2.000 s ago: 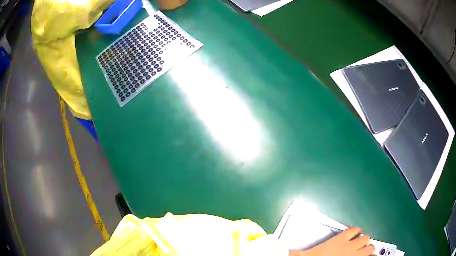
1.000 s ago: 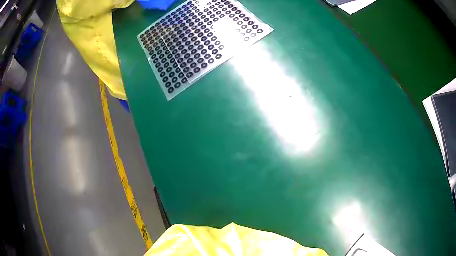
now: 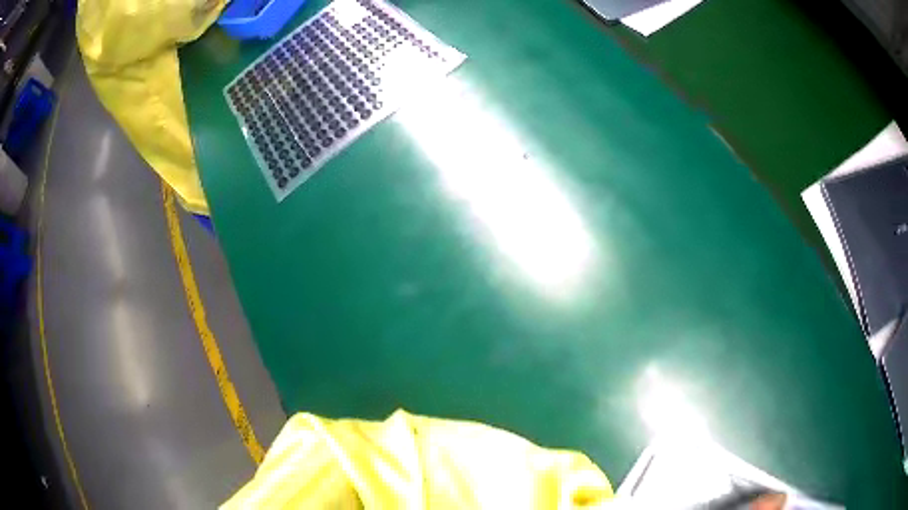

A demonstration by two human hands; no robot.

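A tablet rear housing (image 3: pixel 697 476) on a white sheet (image 3: pixel 652 460) lies at the bottom edge, lower right, mostly cut off by the frame. My left sleeve (image 3: pixel 428 463), yellow, crosses the bottom from the left. Only a small blurred bit of my left hand (image 3: pixel 769 502) shows over the housing at the bottom edge. Its fingers and anything under them are hidden. My right hand is out of the picture.
A large sheet of small dark parts (image 3: pixel 319 90) lies at the far left, with a blue bin (image 3: pixel 261 18) and a coworker's yellow sleeve (image 3: pixel 149 110) beside it. Grey housings (image 3: pixel 876 239) lie on white sheets on the darker green conveyor (image 3: pixel 757 100) at right.
The view has swung right and then partly back. The housing and my left hand, clear at first, left the picture almost wholly and now show only partly at the bottom edge.
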